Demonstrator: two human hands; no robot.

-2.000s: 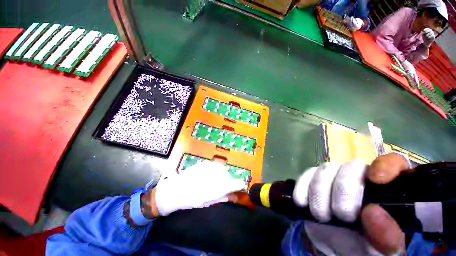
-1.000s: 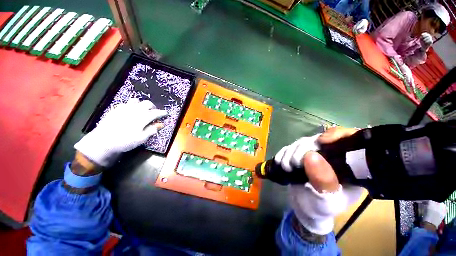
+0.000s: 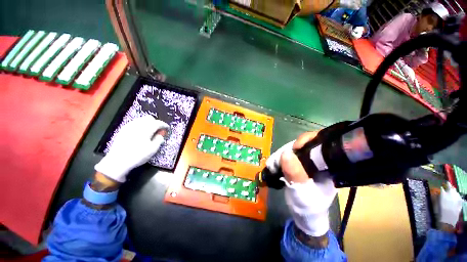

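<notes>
The orange assembly fixture (image 3: 220, 162) lies in front of me with three green circuit boards, the nearest one (image 3: 221, 183) toward its lower edge. My gloved right hand (image 3: 302, 179) grips the black electric screwdriver (image 3: 353, 151); its tip end is at the fixture's right edge, beside the nearest board. The bit cannot be made out. My gloved left hand (image 3: 134, 146) is over the black screw tray (image 3: 175, 159), left of the fixture, fingertips bent together over the screws. Whether it pinches any screws is too small to tell.
Finished assemblies (image 3: 68, 57) lie in a row on the red board (image 3: 46, 117) at left. A metal post (image 3: 123, 36) stands behind the tray. A cardboard sheet (image 3: 378, 222) lies at lower right. Another person's gloved hand (image 3: 450, 204) is at far right. A person in pink (image 3: 397, 33) sits across the belt.
My left hand went from the nearest board to the screw tray, and its fingers are now drawn in closer. The screwdriver has swung more upright, with its cord arching above. The view has shifted slightly.
</notes>
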